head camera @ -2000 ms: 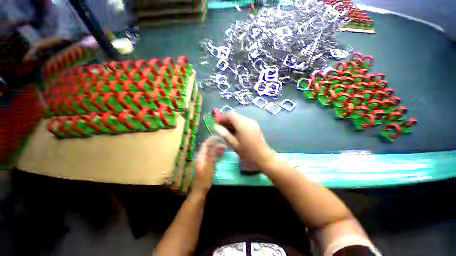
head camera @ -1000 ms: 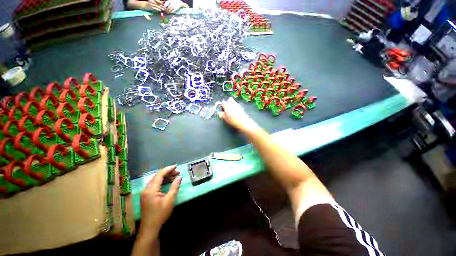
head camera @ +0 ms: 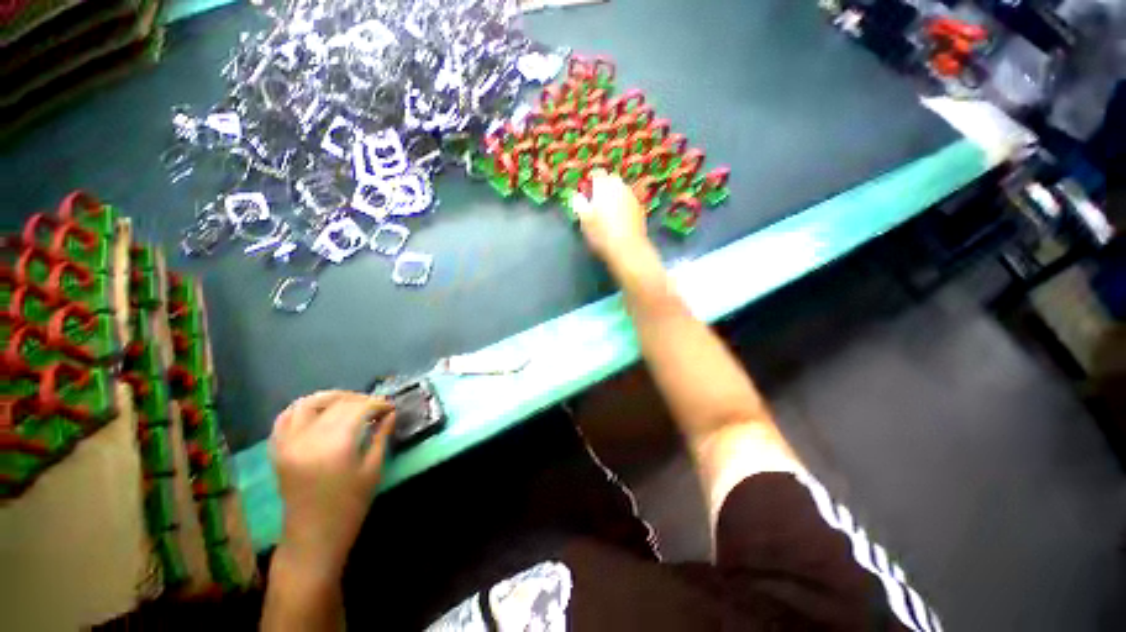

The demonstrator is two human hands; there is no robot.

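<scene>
A dark square jig point(head camera: 416, 412) sits on the light green bench edge. My left hand point(head camera: 331, 444) is at the jig's left side, fingers bent over its edge; whether it holds a frame is not clear. My right hand point(head camera: 609, 212) reaches to the near edge of the cluster of green boards with red loops point(head camera: 617, 130); its fingertips are at a board, but blur hides whether they grip it. A pile of silver metal frames point(head camera: 371, 74) lies left of the cluster, with a loose frame point(head camera: 412, 268) at its near side.
A cardboard stack point(head camera: 74, 531) with rows of green-red pieces stands at the left. Another layered stack point(head camera: 74, 56) is at the upper left. A slim pale tool point(head camera: 484, 365) lies beside the jig. A thin cord point(head camera: 614, 479) hangs below the bench edge. Blurred equipment is at the upper right.
My right hand has moved from the near side of the frame pile to the board cluster. My left hand has moved onto the jig's left side. The view has shifted.
</scene>
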